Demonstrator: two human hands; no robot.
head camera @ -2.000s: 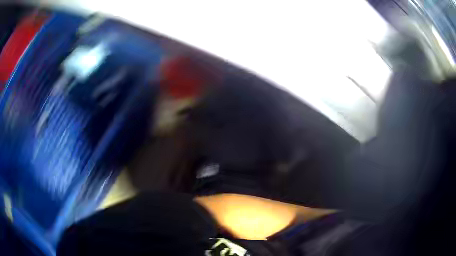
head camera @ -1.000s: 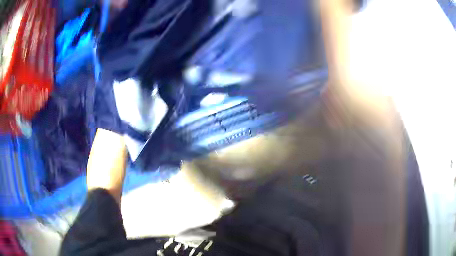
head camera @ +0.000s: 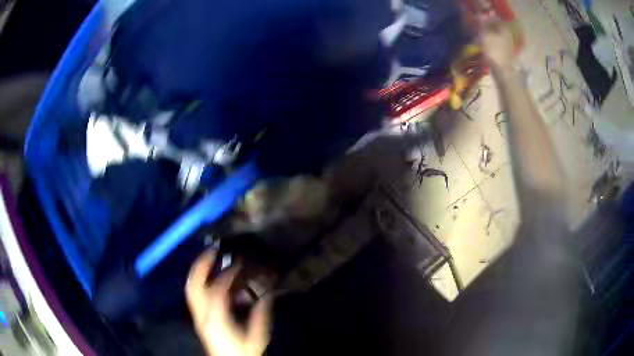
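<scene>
A large heap of navy cloth point(head camera: 278, 76) with pale scraps fills a blue plastic crate point(head camera: 55, 139) in front of me. My left hand point(head camera: 226, 302) is at the bottom, below the crate's near rim, with curled fingers apart and no cloth visible in it. My right hand point(head camera: 497, 43) is blurred at the upper right, over a red plastic crate point(head camera: 424, 104) that holds dark and pale pieces. Whether its fingers grip the rim or a piece is unclear. A blurred yellow thing point(head camera: 460, 83) lies just beside it.
A pale tiled floor point(head camera: 480, 201) strewn with dark thread and scraps lies on the right. A white curved edge with a dark border point(head camera: 35, 299) runs down the lower left. My dark-clothed legs and sleeve fill the lower middle and right.
The view has swung from the white table to the crates and floor. My left hand has moved from the cloth to the lower middle. My right arm now reaches to the red crate.
</scene>
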